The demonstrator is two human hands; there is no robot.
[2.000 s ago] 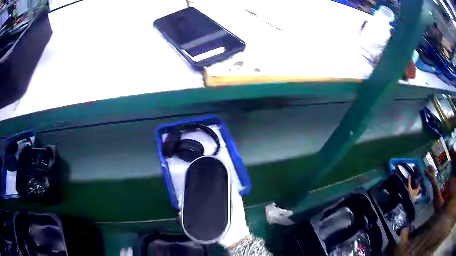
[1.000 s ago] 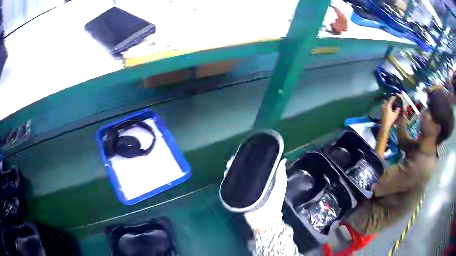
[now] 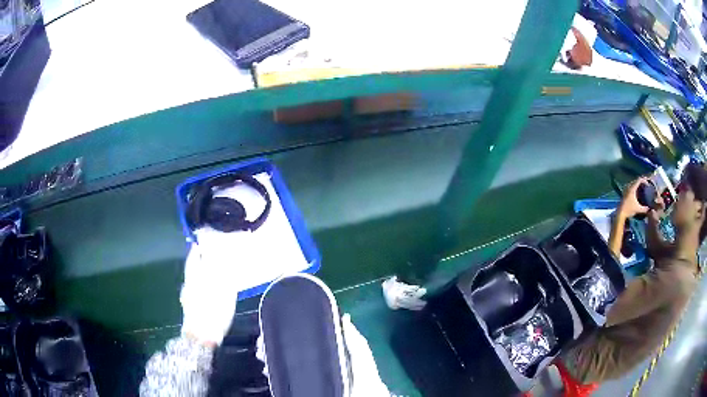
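My left hand (image 3: 209,287), in a white glove, reaches over the left side of the blue tray (image 3: 298,225). Its fingertips are at the lower edge of the black over-ear headphones (image 3: 225,213); whether they grip them is unclear. The headphones lie on the white liner (image 3: 271,252) in that tray. My right hand (image 3: 360,360), also gloved, holds the black oval case (image 3: 300,333) upright at the bottom centre, its dark face with pale rim towards me. The case hides most of that hand and is cut off by the lower edge.
Stacked black moulded trays (image 3: 504,302) with bagged accessories stand at right, with more at lower left (image 3: 58,353). A crumpled white cloth (image 3: 404,294) lies beside them. A green post (image 3: 496,132) rises ahead. A flat black device (image 3: 248,29) lies on the white shelf. A person (image 3: 659,291) works at right.
My left hand has come into view and reached the headphones. The case, held in my right hand, has moved lower and left in the picture. The camera view has shifted.
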